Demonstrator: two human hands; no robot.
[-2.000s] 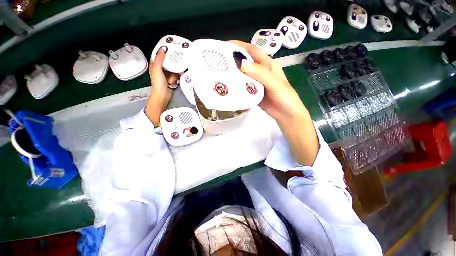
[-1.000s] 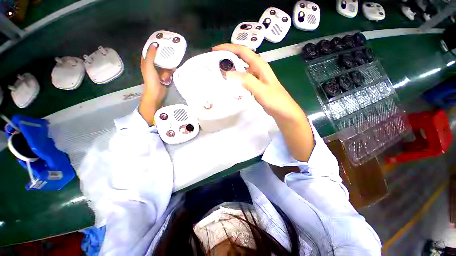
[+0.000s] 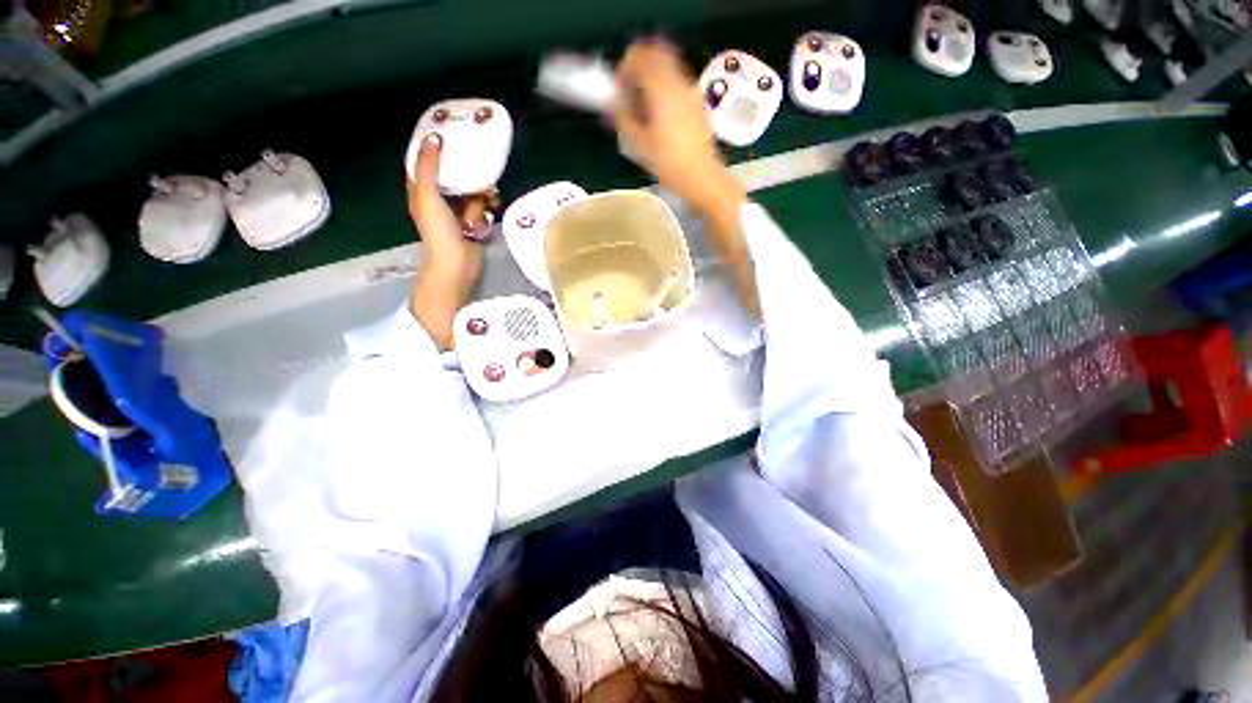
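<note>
My left hand (image 3: 446,227) holds a white electronic unit (image 3: 474,146), with its face turned up, above the bench. My right hand (image 3: 665,117) is blurred over the far side of the bench, with a blurred white unit (image 3: 577,81) at its fingers. The cream parts tub (image 3: 618,240) stands open on the white sheet, with small bits inside. One unit (image 3: 519,330) lies face up at the tub's near left, with a black round part at one corner. Another unit (image 3: 536,224) lies left of the tub, partly hidden by it.
Units lie prongs up at the left (image 3: 277,203) and face up at the far right (image 3: 827,73). A clear blister tray (image 3: 989,295) holds black round parts at its far end. A blue tape dispenser (image 3: 158,426) stands left. A red stool (image 3: 1184,398) is at the right.
My right hand has moved away from above the tub to the far side, taking its unit along and uncovering the tub's opening. My left hand still holds its unit.
</note>
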